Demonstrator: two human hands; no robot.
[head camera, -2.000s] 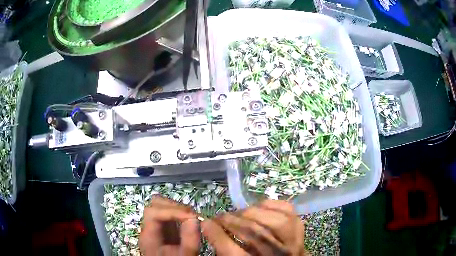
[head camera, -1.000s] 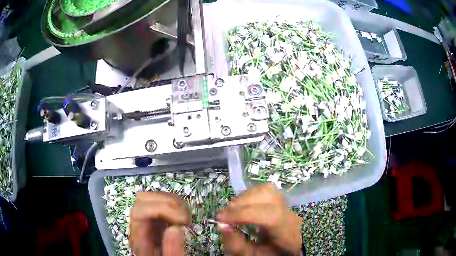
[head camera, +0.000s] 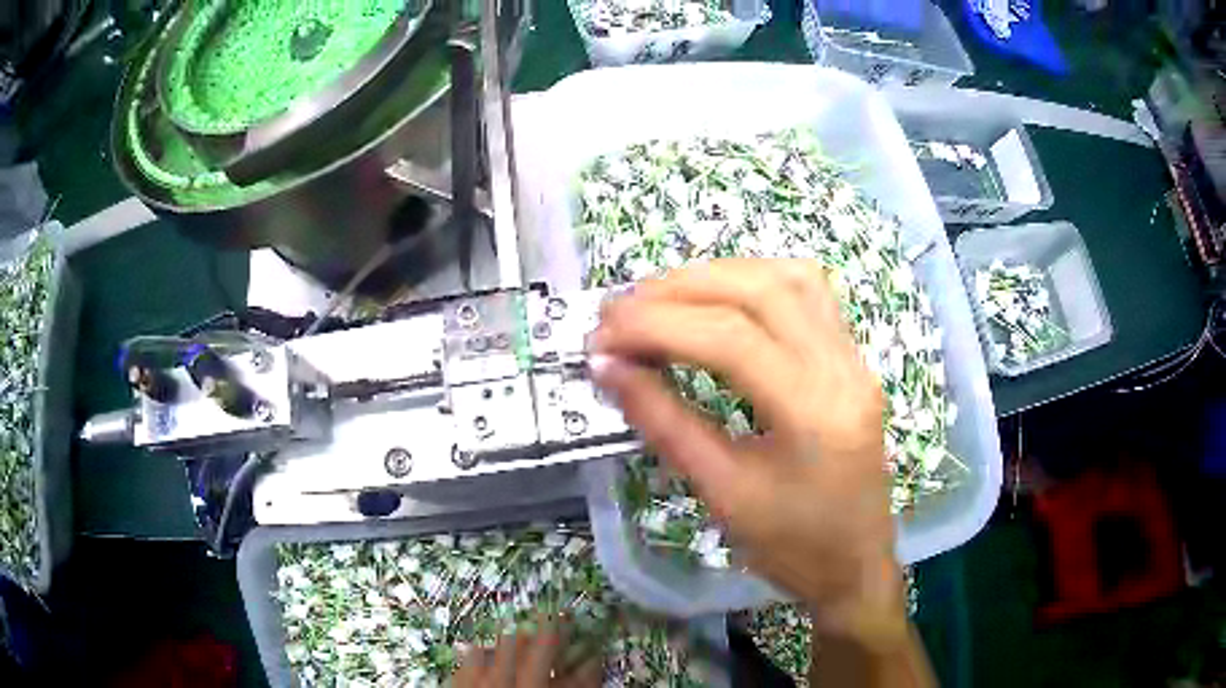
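My right hand (head camera: 766, 390) is over the large translucent bin (head camera: 982, 444), with its thumb and fingertips together at the right end of the silver assembly fixture (head camera: 504, 410). A small pale bit shows at the fingertips; most of what they pinch is hidden. My left hand (head camera: 531, 661) is low at the bottom edge over the lower translucent bin (head camera: 256, 591), blurred and partly cut off; whether it holds anything cannot be told. White-and-green workpieces (head camera: 699, 202) are heaped in both bins.
The bowl feeder (head camera: 296, 175) stands upper left, its feed track (head camera: 502, 202) running down to the fixture. The pneumatic cylinder (head camera: 222, 403) is at the fixture's left end. Small clear boxes (head camera: 1076, 282) are at the upper right. Another bin (head camera: 54, 403) lines the left edge. A red stool (head camera: 1109, 538) shows lower right.
My right hand has moved up from the lower bin to the fixture's right end. My left hand has dropped towards the bottom edge, apart from the right. The view has shifted slightly.
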